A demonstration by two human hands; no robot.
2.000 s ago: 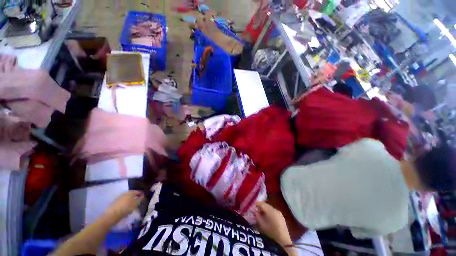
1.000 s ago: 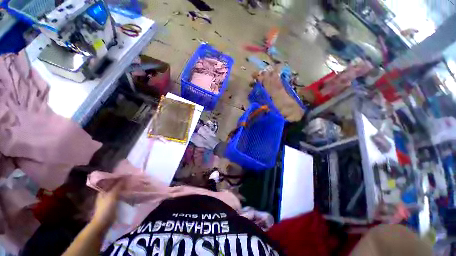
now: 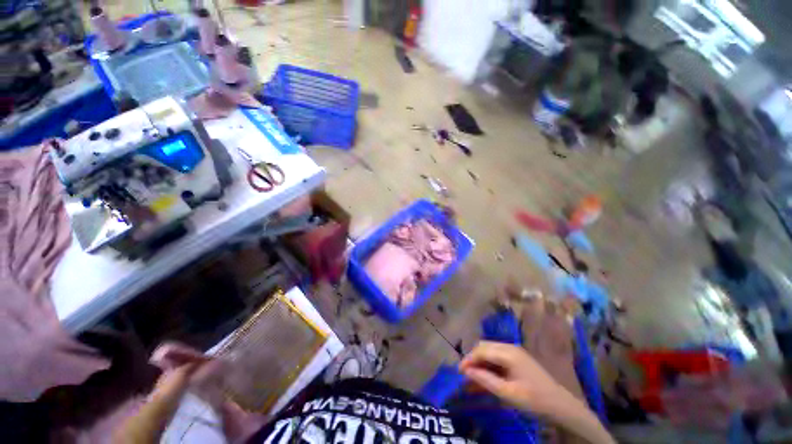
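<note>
My left hand [image 3: 165, 388] is at the lower left, blurred, closed on a pink fabric piece [image 3: 207, 371] that hangs beside a yellow-edged mesh frame. My right hand [image 3: 505, 371] is at the lower right, over blue crates, its fingers loosely curled and nothing visible in it. The overlock machine [image 3: 143, 165], with a lit blue screen, stands on a white table [image 3: 95, 282] at the upper left. A large pink fabric pile [image 3: 35, 251] lies at the table's left side and hangs down.
Red-handled scissors [image 3: 265, 177] lie right of the machine. A blue crate [image 3: 410, 260] of pink pieces stands on the floor, an empty-looking one [image 3: 314, 102] behind the table. The mesh frame [image 3: 276, 351] lies on a white board. A red crate [image 3: 677, 375] is far right.
The view has swung left toward the overlocker. The red and striped garments have gone out of view. My left hand keeps the pink fabric; my right hand has come up into view.
</note>
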